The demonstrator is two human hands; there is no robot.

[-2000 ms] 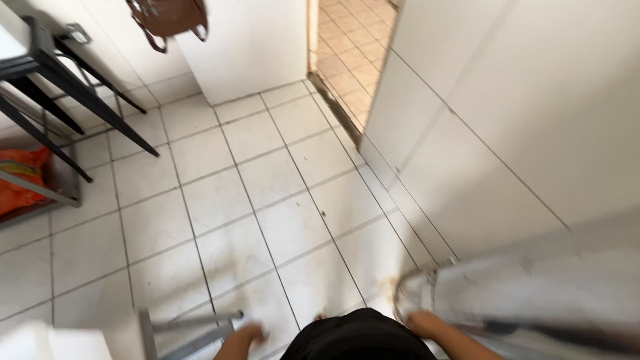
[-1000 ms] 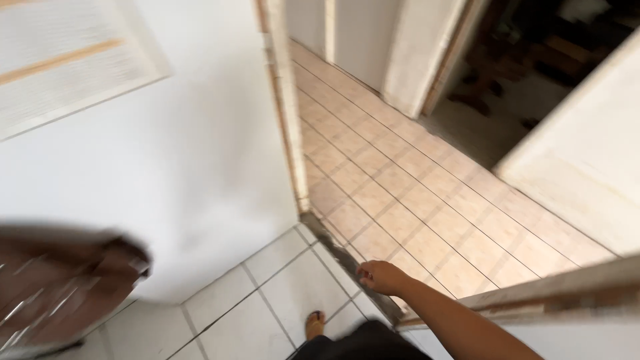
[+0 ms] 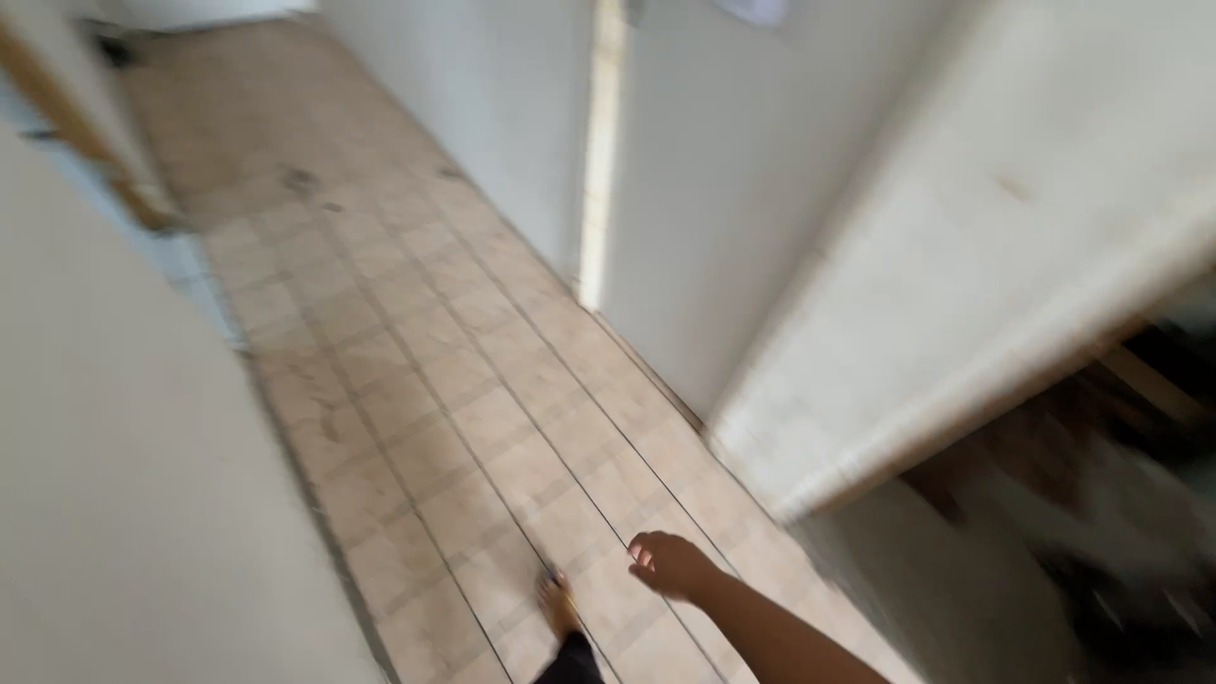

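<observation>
My right hand hangs above the beige tiled floor at the lower middle right, its forearm reaching in from the bottom edge. The fingers are curled, and no object shows in them. To the left and lower is my bare foot on the tiles, below a dark trouser leg. My left hand is out of view.
A narrow hallway runs toward the upper left between a pale wall and a white wall. A doorway with a wooden-edged frame opens at left. Dark, blurred items lie beyond another opening at right. Small dark marks spot the floor.
The view has moved from a white-tiled room, through a doorway, into the beige-tiled hallway. My left hand, seen two seconds ago, has left view. My right hand remains in view.
</observation>
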